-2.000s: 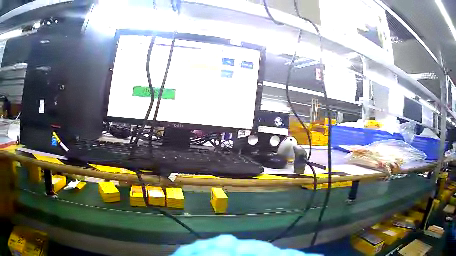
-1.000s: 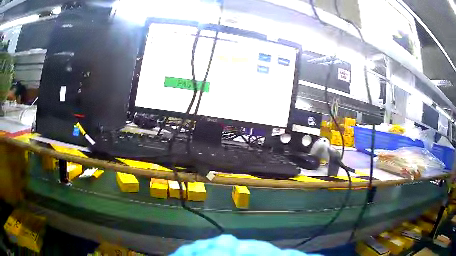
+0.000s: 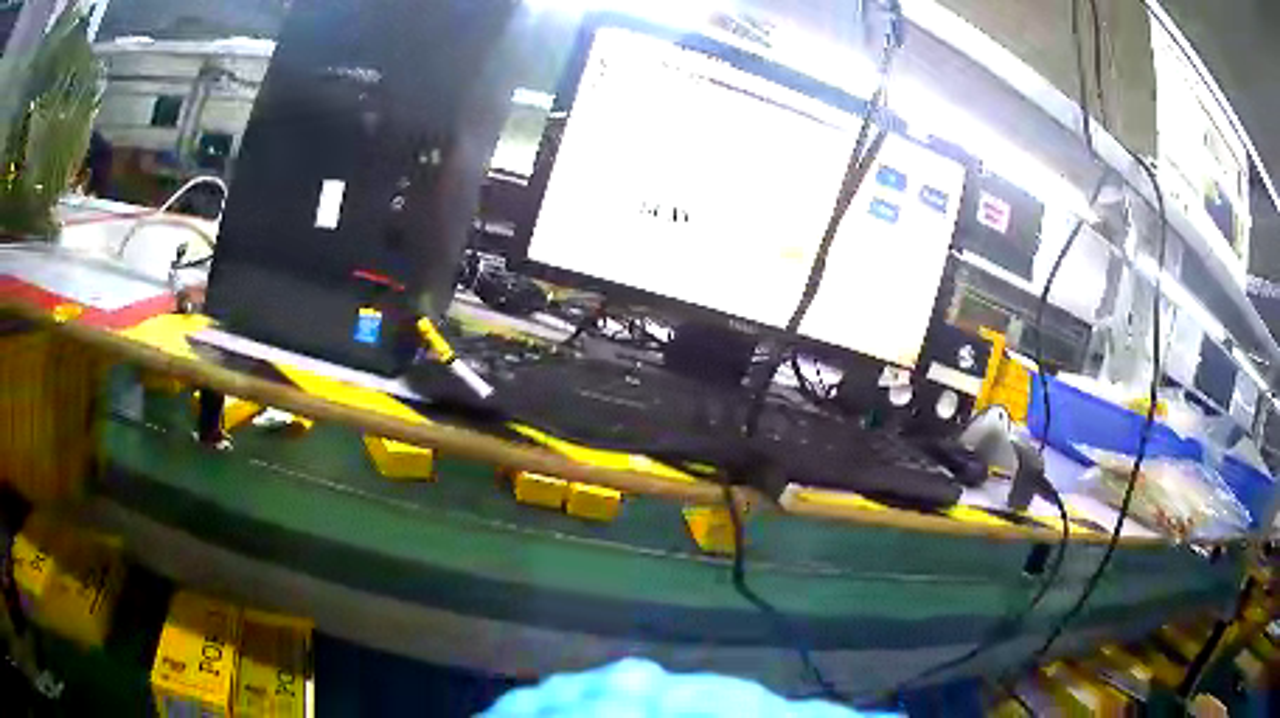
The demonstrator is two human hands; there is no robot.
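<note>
Neither of my hands can be made out. Yellow retail boxes with dark lettering [image 3: 197, 656] stand side by side at the lower left, cut off by the bottom edge. Another yellow box [image 3: 68, 578] lies left of them, blurred. Several small yellow boxes [image 3: 402, 457] lie on the green belt [image 3: 463, 530] under the shelf edge. Above, the monitor [image 3: 702, 183] shows a white page with blue buttons and no green bar. The black keyboard [image 3: 730, 435] lies below it. A grey-white handheld scanner [image 3: 1000, 443] stands right of the keyboard.
A black computer tower [image 3: 365, 197] stands left of the monitor, a yellow-and-white stick [image 3: 455, 359] beside it. Black cables [image 3: 1046, 330] hang across the view. Clear bags [image 3: 1172, 491] and a blue bin [image 3: 1102, 421] are at the right. A light-blue blurred shape [image 3: 674, 694] covers the bottom middle.
The view has turned left and tilted, so the shelf items sit further right. The monitor's green bar has gone. The lettered boxes at the lower left now show clearly.
</note>
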